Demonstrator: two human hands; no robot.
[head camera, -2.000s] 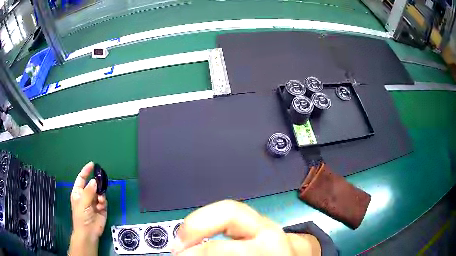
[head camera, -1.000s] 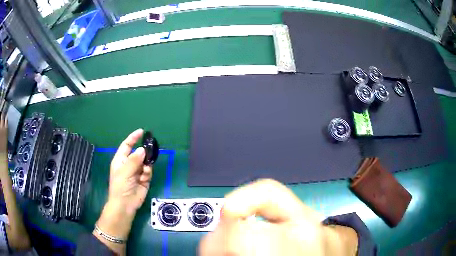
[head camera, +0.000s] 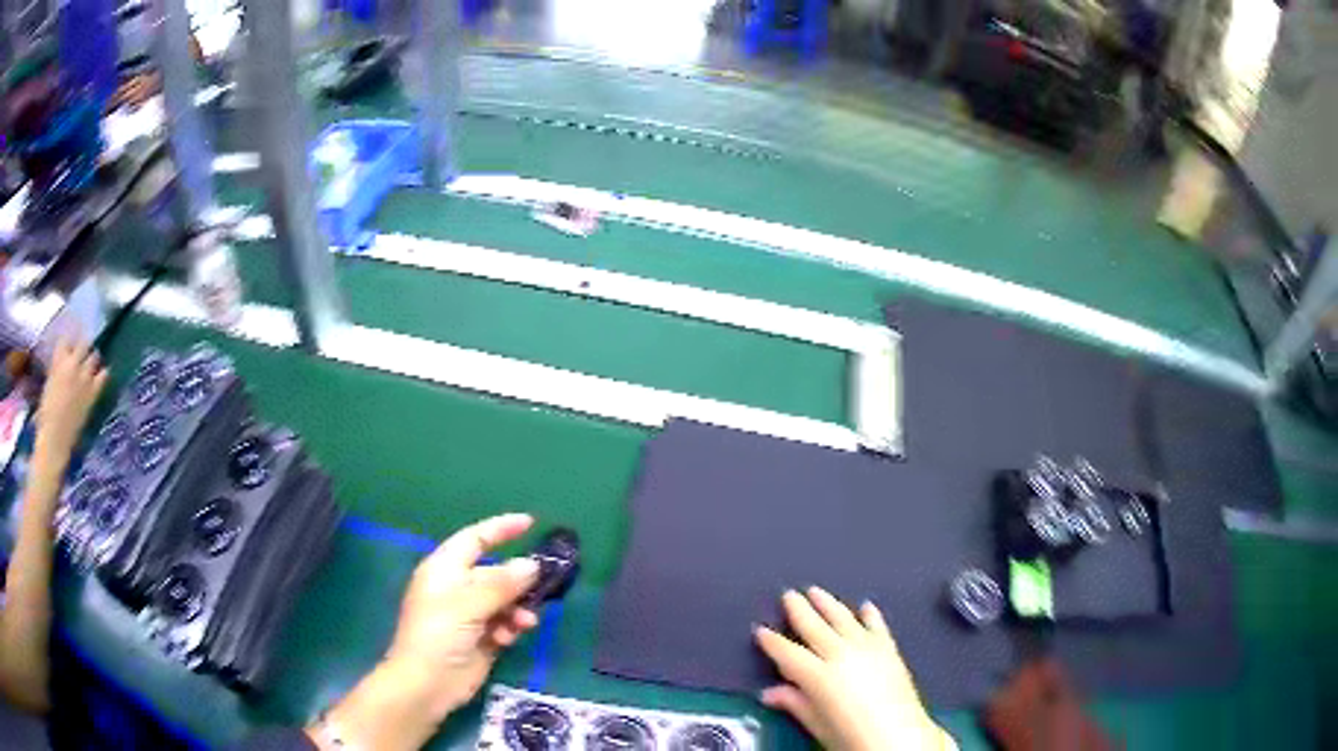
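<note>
My left hand (head camera: 462, 624) holds small round black discs (head camera: 553, 566) between thumb and fingers, above the green bench left of the mat. A silver plate (head camera: 619, 729) with three dark ringed circles lies at the bottom edge, partly cut off, between my hands. My right hand (head camera: 851, 678) is over the black mat (head camera: 778, 514), palm down with fingers spread, and nothing shows in it. The view is blurred.
Stacks of plates (head camera: 242, 550) stand at left, beside another person's arm (head camera: 37, 543). A black tray (head camera: 1170, 565) with ringed parts (head camera: 1064, 499) lies at right, a loose ringed part (head camera: 974, 596) beside it and a brown pouch (head camera: 1045, 712) below. Metal posts and a blue bin (head camera: 360, 176) are behind.
The view has swung, showing more of the background. My right hand has moved off the three-circle plate to the mat and its fingers have spread. My left hand still holds the discs.
</note>
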